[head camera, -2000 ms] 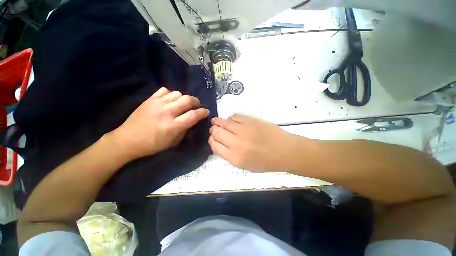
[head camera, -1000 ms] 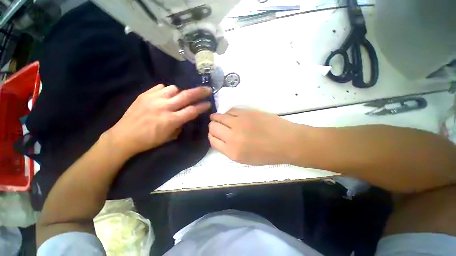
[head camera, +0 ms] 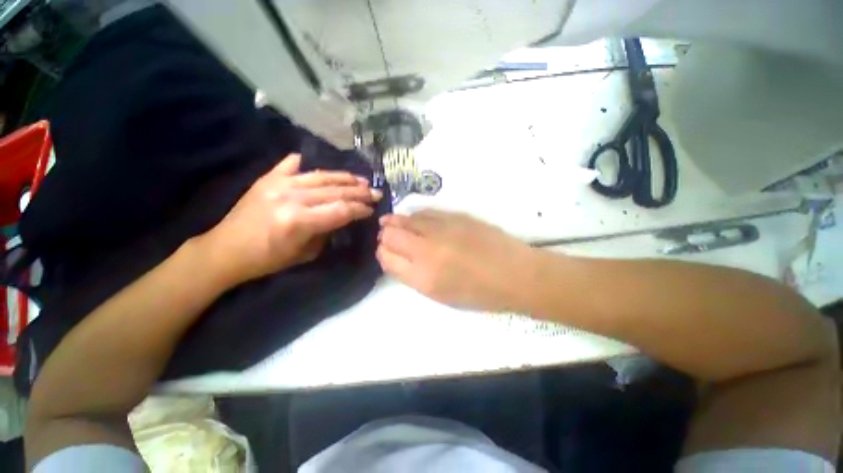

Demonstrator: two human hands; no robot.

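Observation:
A large dark garment piece (head camera: 157,175) covers the left of the white machine table. Its right edge runs under the needle area (head camera: 377,164) of the white sewing machine (head camera: 444,37). My left hand (head camera: 296,212) lies flat on the cloth, fingertips at the edge just below the needle. My right hand (head camera: 444,254) pinches the cloth edge a little nearer to me, close to the left fingertips. A pale ribbed knob (head camera: 401,163) stands right of the needle, with a small holed metal disc (head camera: 430,182) beside it.
Black-handled shears (head camera: 638,152) lie on the machine bed at right. Metal snips (head camera: 707,237) lie below them. A red crate (head camera: 26,171) stands at the left edge. A cream-yellow bundle (head camera: 185,436) is below the table. Papers (head camera: 815,245) lie at far right.
The view has shifted. My left hand has stayed on the cloth by the needle, its fingers now closer together. My right hand still pinches the edge. The garment's near edge lies slightly further left.

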